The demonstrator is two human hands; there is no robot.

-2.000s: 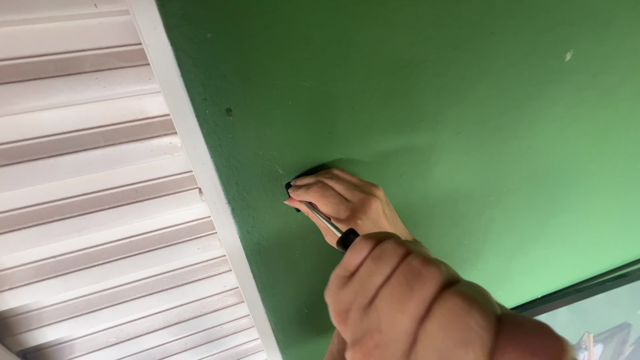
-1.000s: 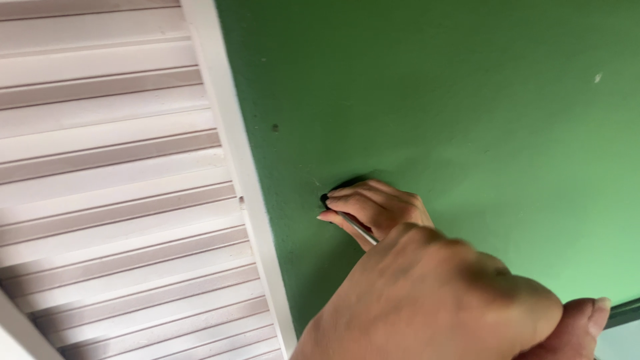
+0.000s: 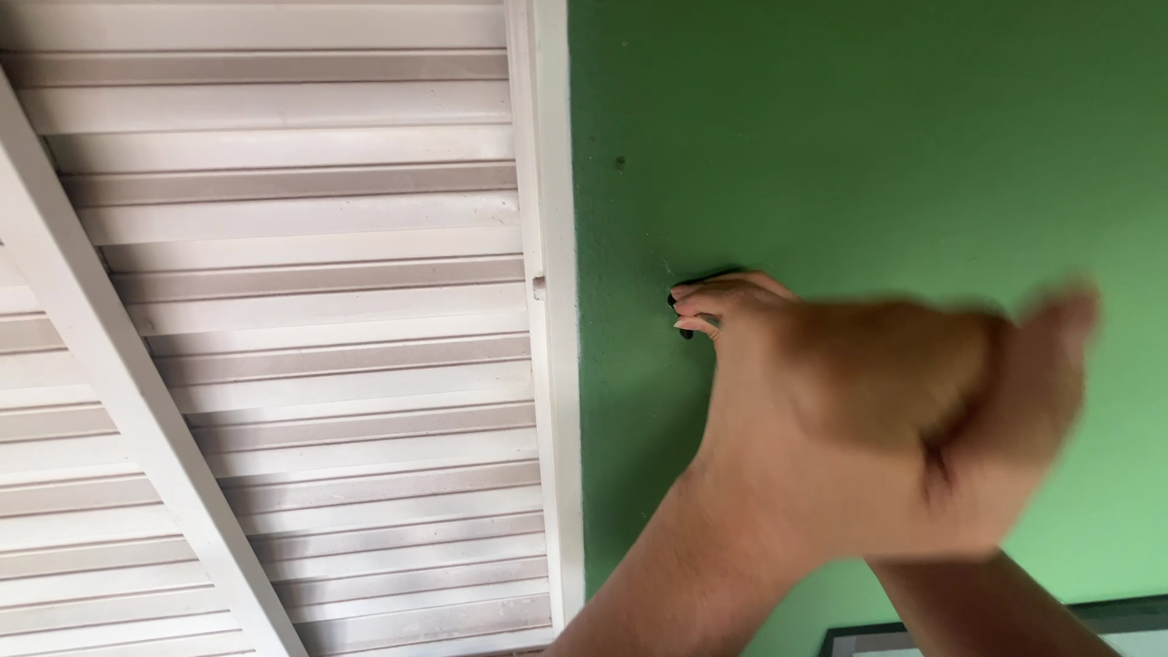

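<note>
My left hand [image 3: 876, 429] is blurred in the foreground, its fingers curled and its thumb sticking out to the upper right. It covers the handle and shaft of the screwdriver, which cannot be seen now. Beyond it, my right hand [image 3: 730, 297] is against the green wall [image 3: 876, 164], mostly hidden behind the left. Its fingertips pinch a small black fitting [image 3: 686, 333] at the wall surface; only its edges show.
A white frame edge [image 3: 558, 365] borders the green wall, with white slatted panelling [image 3: 365, 301] to its left. A white beam [image 3: 137, 392] crosses the slats. A small dark hole [image 3: 620, 163] marks the wall above my hands. A dark-edged frame [image 3: 1118, 610] stands at lower right.
My left hand has turned, its thumb now raised at the right; the metal shaft seen earlier is now hidden. My right hand stays at the black fitting. The view has shifted towards the slats.
</note>
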